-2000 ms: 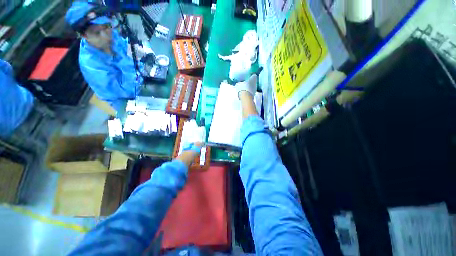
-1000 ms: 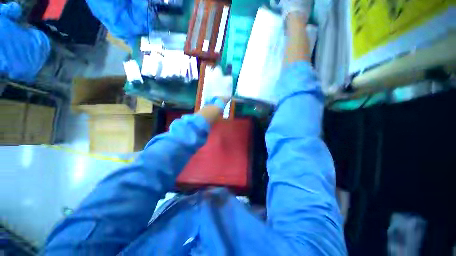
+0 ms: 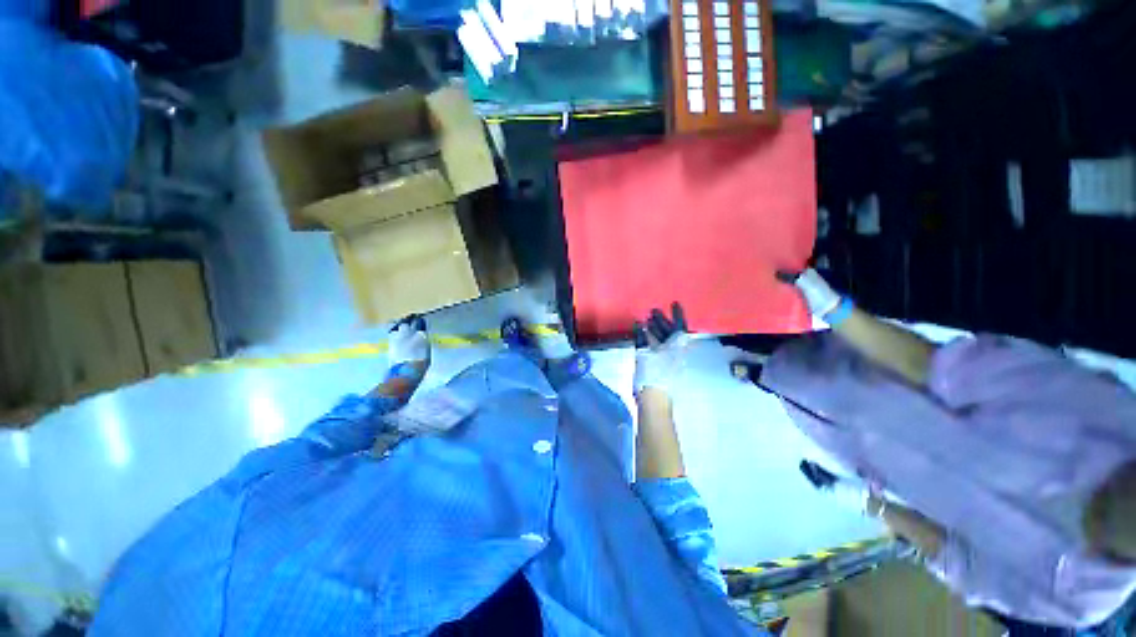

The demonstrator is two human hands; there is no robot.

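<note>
A red sheet (image 3: 691, 230) lies flat over a black bin in front of me. My right hand (image 3: 660, 348), in a white glove with dark fingertips, is at the sheet's near edge with fingers apart and holds nothing that I can see. My left hand (image 3: 409, 346), gloved too, hangs low at my left side, away from the sheet; its fingers are small and blurred. An orange-brown fixture board (image 3: 723, 65) with rows of pale parts sits on the bench edge just beyond the sheet.
A person in a lilac smock (image 3: 972, 436) stands at the right, one gloved hand at the sheet's right edge. An open carton (image 3: 405, 199) stands on the floor at the left. The green bench (image 3: 561, 77) holds white strips. Dark crates (image 3: 947, 274) stand at the right.
Both my hands have left the bench and come down near my body. The view has turned down and back. The lilac-smocked person has come into view, and the red sheet shows more fully.
</note>
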